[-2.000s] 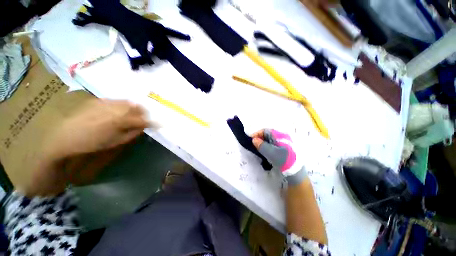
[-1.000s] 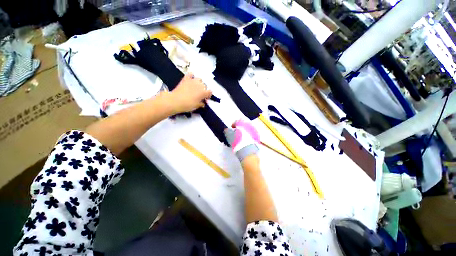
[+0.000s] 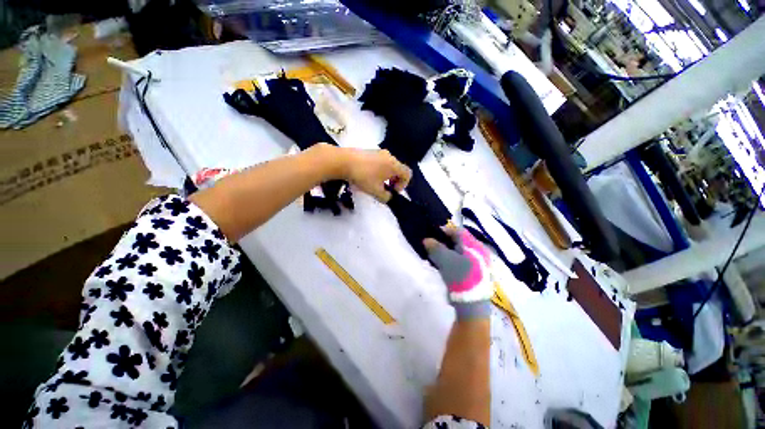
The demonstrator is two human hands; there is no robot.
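Observation:
My left hand (image 3: 379,174) is bare and grips the upper end of a black fabric piece (image 3: 413,219) over the middle of the table. My right hand (image 3: 464,266), in a pink, white and grey half-finger glove, holds the lower end of the same piece. The piece lies beside and partly over a longer black strip (image 3: 432,197), so their edges are hard to tell apart. A short yellow template (image 3: 356,286) lies nearer the table's front edge. A long yellow template (image 3: 525,342) is partly hidden behind my right hand.
A black fabric heap (image 3: 289,109) lies at the far left, another (image 3: 401,99) at the far side. Black loops (image 3: 522,261) and a reddish-brown rectangle (image 3: 595,303) lie to the right. The iron (image 3: 572,419) is cut off at the bottom edge.
My left hand has moved right, from the left black heap to the middle piece. My right hand has shifted right and now covers part of the yellow templates. The view has tilted up, and the iron has dropped mostly out.

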